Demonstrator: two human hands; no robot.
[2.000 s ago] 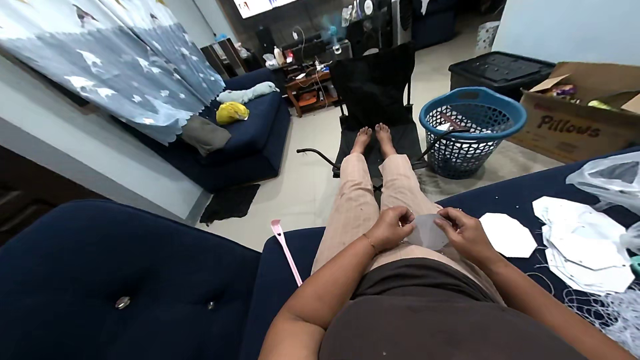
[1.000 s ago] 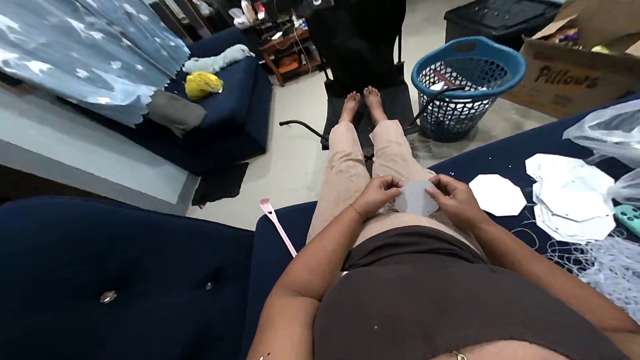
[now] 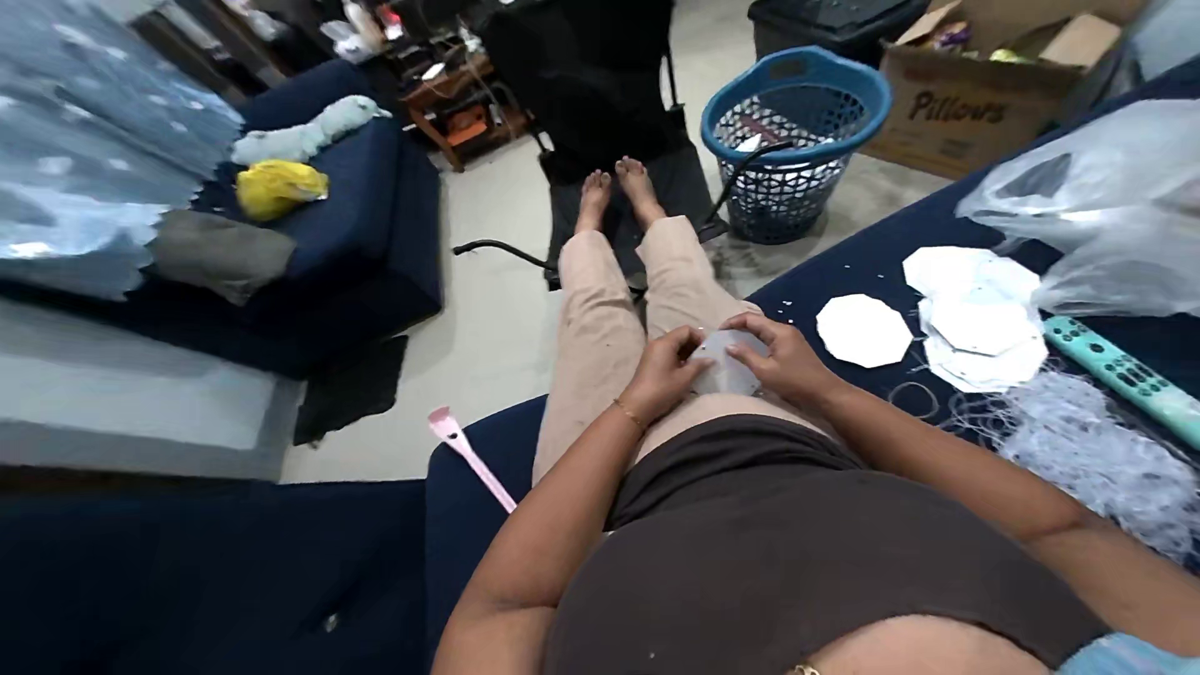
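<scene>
A small translucent whitish sheet (image 3: 727, 367) lies over my lap between both hands. My left hand (image 3: 667, 370) pinches its left edge, and my right hand (image 3: 776, 354) grips its right side with thumb and fingers. Just right of my right hand, a white many-sided piece (image 3: 863, 330) rests flat on the dark blue sofa. Beside it is an overlapping pile of similar white pieces (image 3: 986, 314). A tangle of pale thread or thin strips (image 3: 1106, 459) sits nearer to my right forearm. What material the sheet is made of, I cannot tell.
A teal remote control (image 3: 1125, 370) and a clear plastic bag (image 3: 1116, 206) lie at the right. A pink long-handled tool (image 3: 473, 459) rests at the sofa's left edge. Ahead stand a black chair (image 3: 600, 94) under my feet, a blue laundry basket (image 3: 797, 150) and a cardboard box (image 3: 975, 112).
Both hands stay on the sheet over my lap, with small shifts of the fingers. The view has tilted somewhat.
</scene>
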